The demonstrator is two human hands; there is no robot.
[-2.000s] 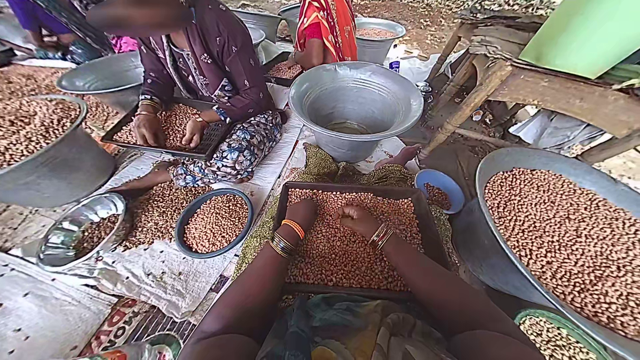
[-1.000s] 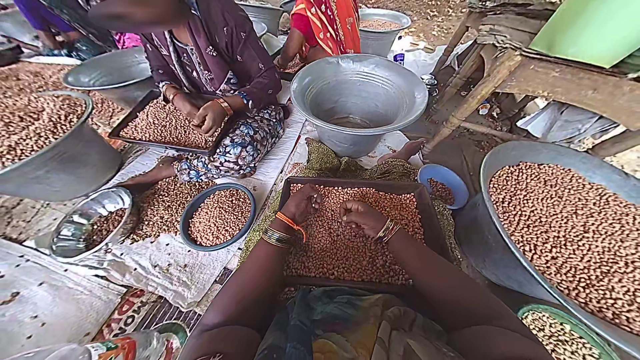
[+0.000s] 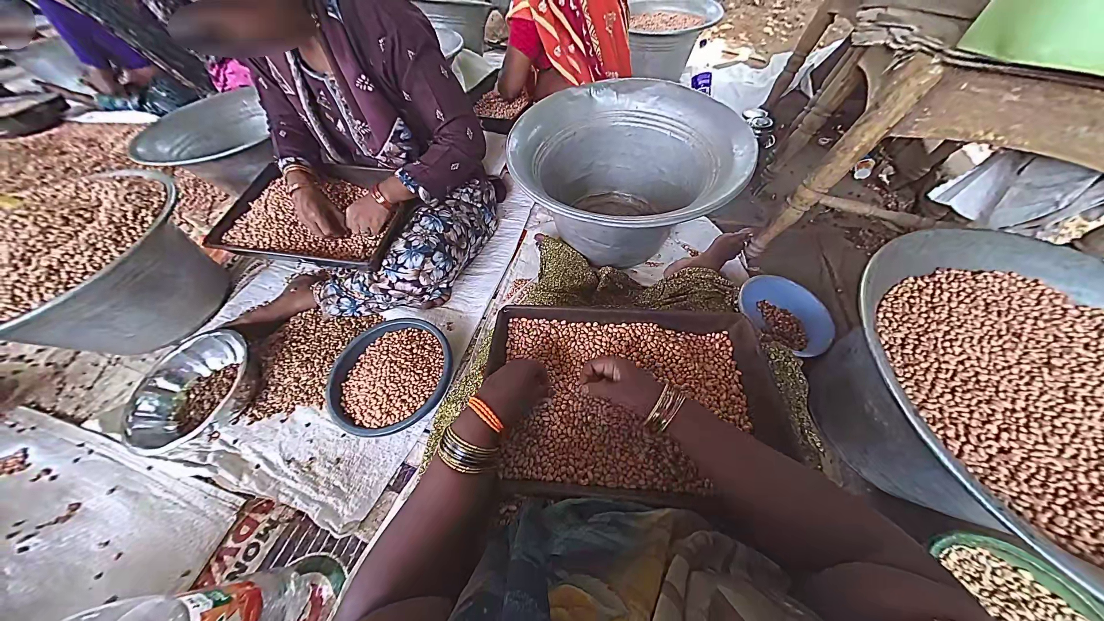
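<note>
A dark rectangular tray [image 3: 768, 388] full of reddish-brown nuts or seeds [image 3: 604, 431] rests on my lap. My left hand [image 3: 520, 385], with an orange band and metal bangles at the wrist, is over the tray's left part, fingers curled down at the nuts. My right hand [image 3: 619, 384], wearing bangles, is a little to the right with its fingers bent inward above the nuts. Whether either hand holds a nut cannot be told. Beyond the tray stands a wide metal basin [image 3: 634, 155], with no heap of nuts showing in it. A blue bowl [image 3: 811, 319] with darker pieces sits at the tray's right.
A large metal basin of nuts [image 3: 992, 388] stands at right, above a green-rimmed container [image 3: 949, 543]. At left are a round tub of nuts [image 3: 444, 362], a shiny steel bowl [image 3: 142, 414] and a plastic bottle [image 3: 285, 595]. A co-worker's hands [image 3: 341, 211] work over another tray. Wooden poles [image 3: 837, 164] stand upper right.
My left hand has shifted slightly over the nuts since one second ago. The co-worker's hands have moved within their tray.
</note>
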